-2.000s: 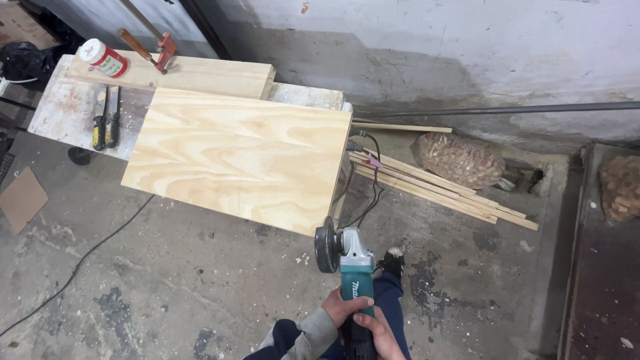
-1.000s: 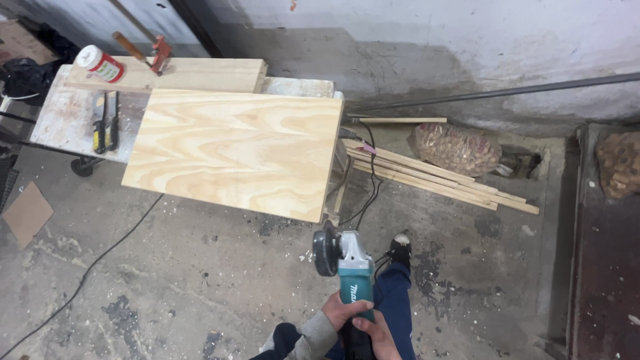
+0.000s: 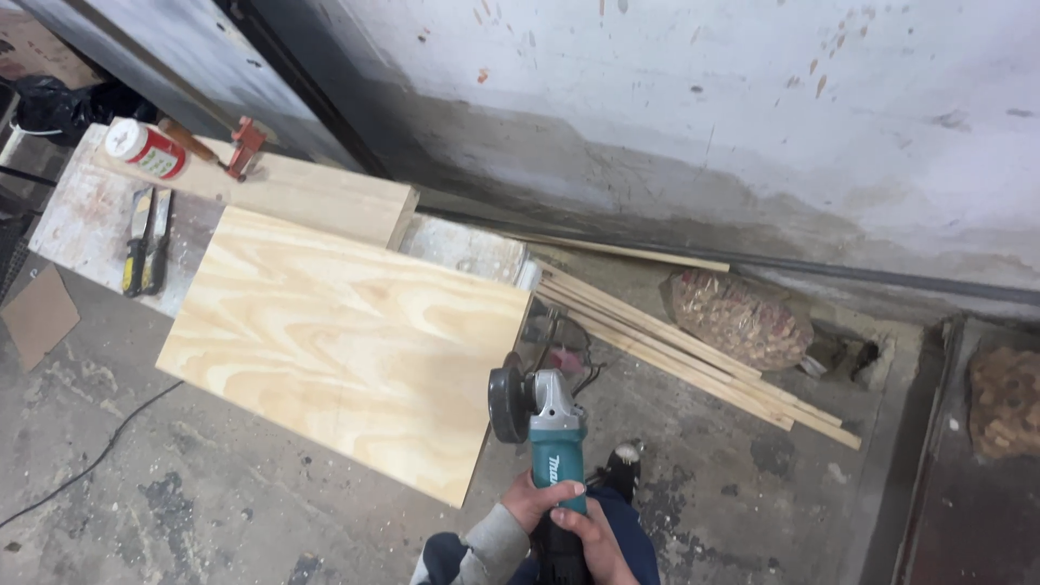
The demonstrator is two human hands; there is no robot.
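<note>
Both hands grip a teal and black Makita angle grinder (image 3: 559, 455) near the bottom middle. My left hand (image 3: 535, 497) wraps the teal body from the left, its thumb across the top. My right hand (image 3: 591, 536) holds the body lower down, on the right side. The grinder's dark disc and guard (image 3: 509, 400) stand upright at the right edge of a pine board (image 3: 349, 341); whether they touch it I cannot tell. The board lies on a paint-spattered bench (image 3: 69, 219), its near side overhanging.
A thick wooden plank (image 3: 325, 191), a red jar with white lid (image 3: 146, 149), a red clamp (image 3: 245, 148) and two yellow-black tools (image 3: 146, 242) lie on the bench. Wood strips (image 3: 674, 349) and a bag of wood pieces (image 3: 739, 319) lie right; a black cable (image 3: 97, 459) crosses the floor.
The grinder's disc, which was below the board's right corner a second ago, is now up beside the board's right edge. Both hands have kept their hold. The view has tilted and shifted.
</note>
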